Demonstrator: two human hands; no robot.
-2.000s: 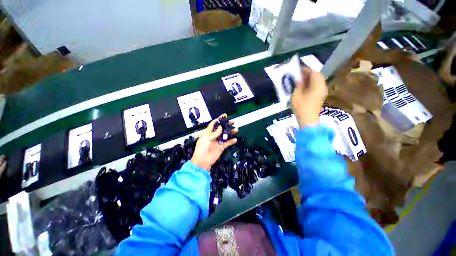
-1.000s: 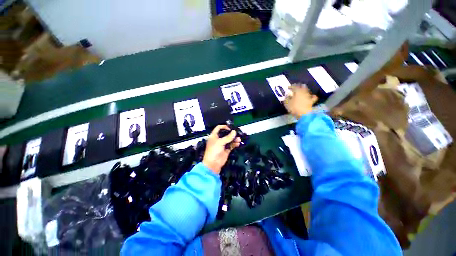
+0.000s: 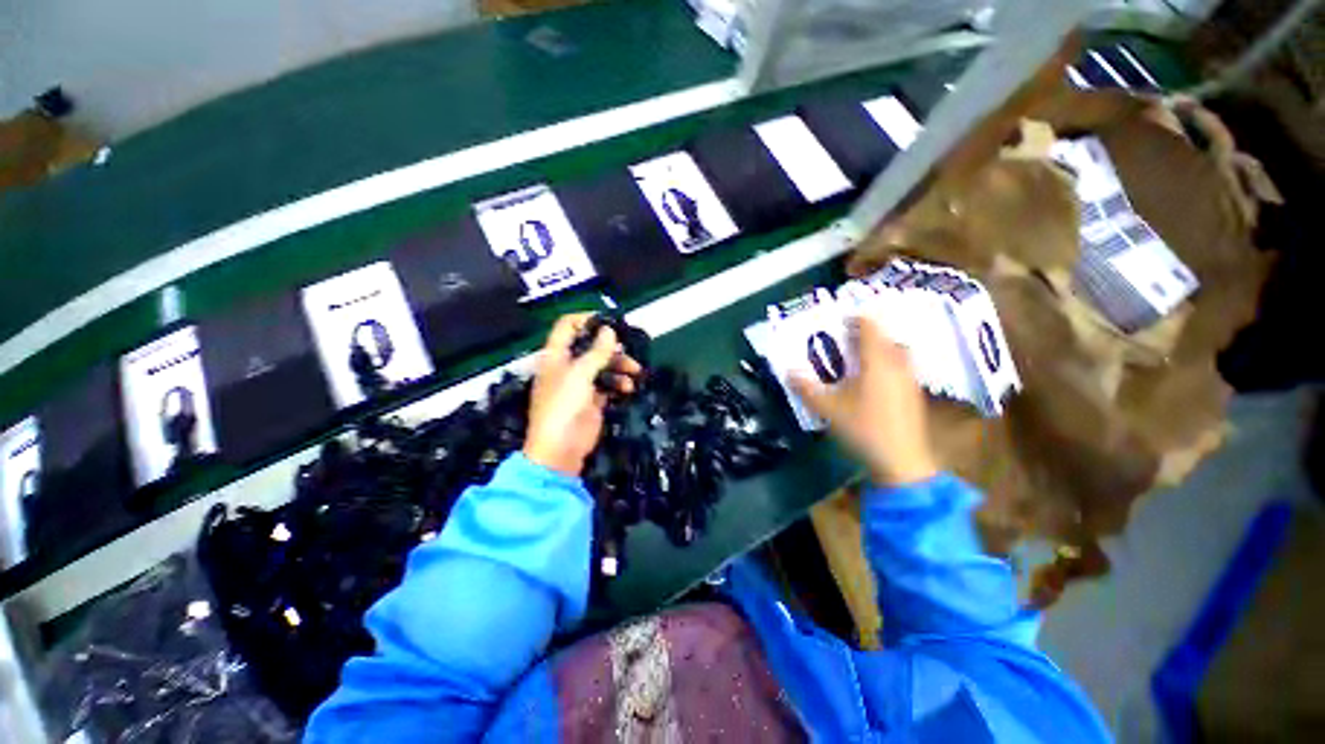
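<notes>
My left hand (image 3: 570,390) holds a small black coiled cable (image 3: 608,346) at the belt's near rail. More black cables (image 3: 378,480) lie heaped below and to its left on the green ledge. My right hand (image 3: 876,400), slightly blurred, is over the fanned stack of white leaflets (image 3: 952,342), thumb and fingers apart; whether it grips a leaflet is unclear. Black open boxes lie in a row on the belt, with white leaflets such as one (image 3: 680,204) in them. Nearer the left, leaflets such as one (image 3: 368,337) have a dark cable on them.
A pale metal rail (image 3: 741,279) edges the belt, and a grey post (image 3: 945,131) stands at its right. Crumpled brown paper (image 3: 1046,451) lies at right under printed leaflet bundles (image 3: 1133,262). A clear bag of dark contents (image 3: 131,669) sits at lower left.
My right hand has moved from a box on the belt down to the leaflet stack. My left hand still holds a cable. The view has shifted, and the boxes appear further left.
</notes>
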